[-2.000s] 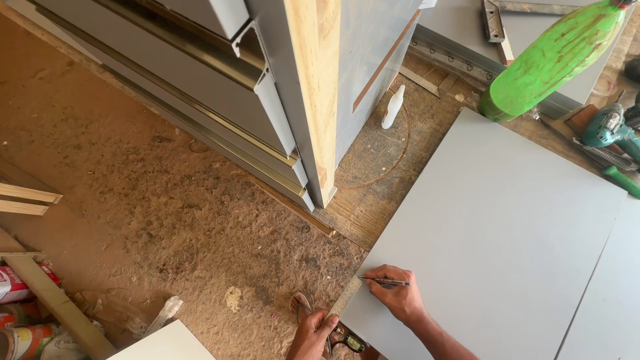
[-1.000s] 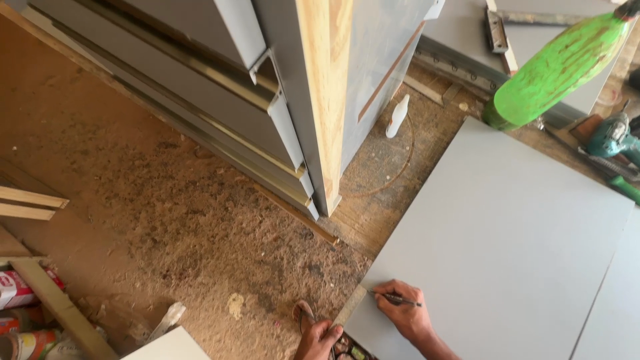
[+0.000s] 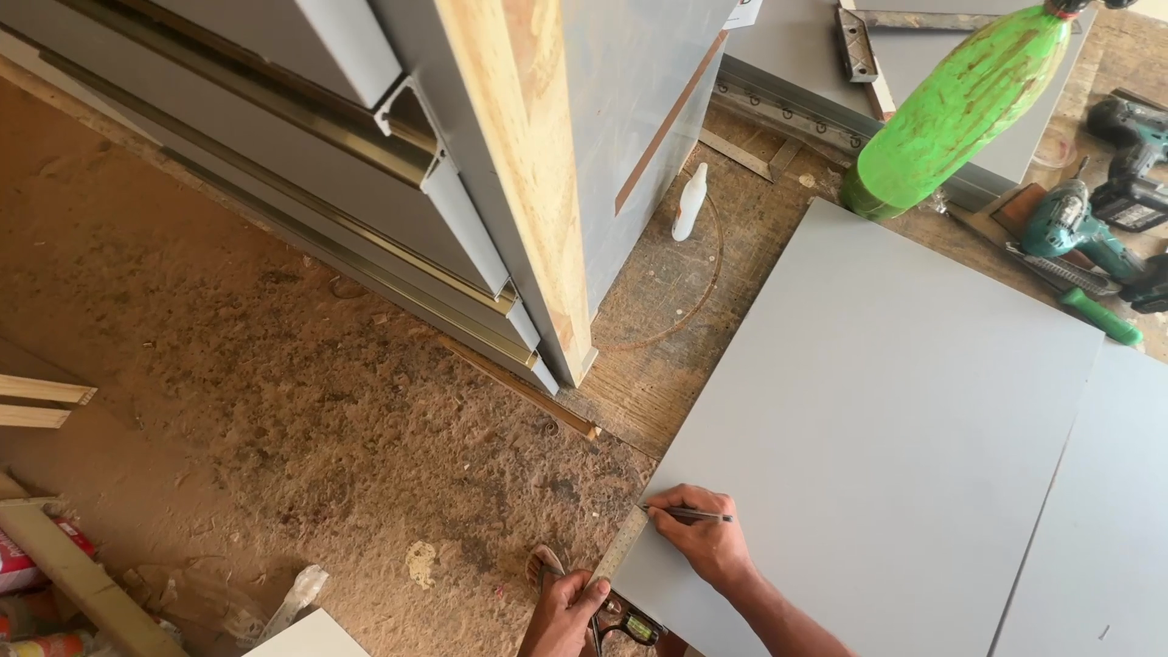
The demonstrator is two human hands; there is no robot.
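A large grey panel (image 3: 876,392) lies on the workbench. Along its left edge, near the lower corner, runs the metal blade of a combination square (image 3: 620,546), its head with a level vial (image 3: 641,628) below the panel's lower edge. My left hand (image 3: 568,613) grips the blade's lower end between thumb and fingers. My right hand (image 3: 703,537) rests on the panel, closed around a dark pen or pencil (image 3: 689,514), whose tip is at the panel's edge by the upper end of the blade.
A cabinet with grey drawer fronts (image 3: 365,196) stands upper left. Beyond the panel are a green plastic bottle (image 3: 958,109), a white bottle (image 3: 691,203), teal cordless drills (image 3: 1063,219) and a green-handled tool (image 3: 1101,317). Cans and wood pieces (image 3: 82,575) lie lower left.
Both hands stay at the panel's left edge, holding the square and the writing tool. The right hand's fingers have shifted slightly around the writing tool.
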